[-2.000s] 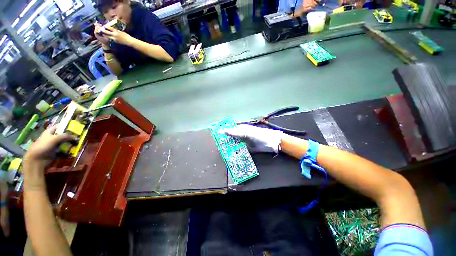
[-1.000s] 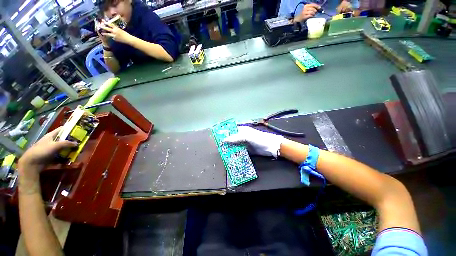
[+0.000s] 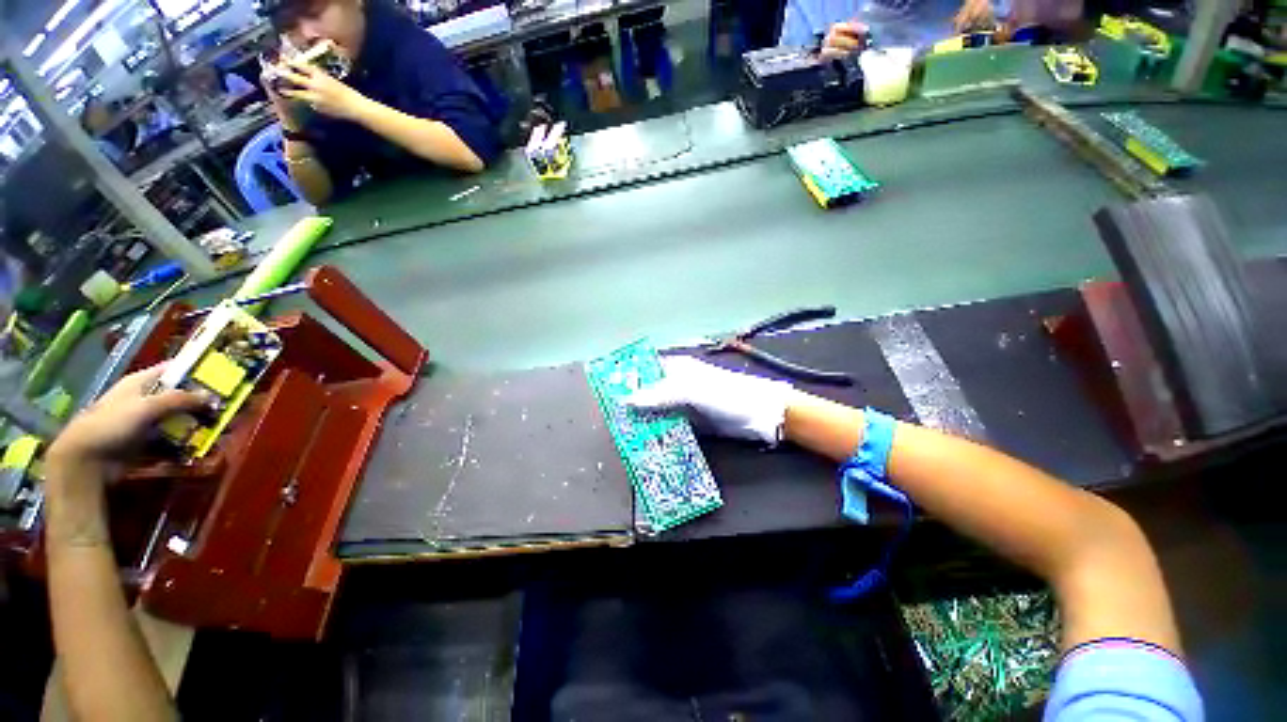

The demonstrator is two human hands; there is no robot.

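My right hand (image 3: 717, 399), in a white glove with a blue wrist strap, holds a green circuit board (image 3: 661, 459) over the black mat, its dotted solder side up. My bare left hand (image 3: 124, 423) holds a second circuit board (image 3: 223, 378) with yellow and white parts at the red fixture (image 3: 289, 494). The left fingertips are partly hidden by this board. Open side cutters (image 3: 776, 346) lie on the mat's far edge, beyond my right hand.
The ridged block (image 3: 1186, 317) stands at the right. A board (image 3: 830, 172) lies on the green belt (image 3: 565, 275). A scrap box (image 3: 988, 656) is below the bench edge at the right. A person (image 3: 381, 85) sits opposite, holding a board. Green tubes are beyond the fixture.
The boards on the belt have moved left. The view has shifted slightly. Both hands still hold their boards in nearly the same places.
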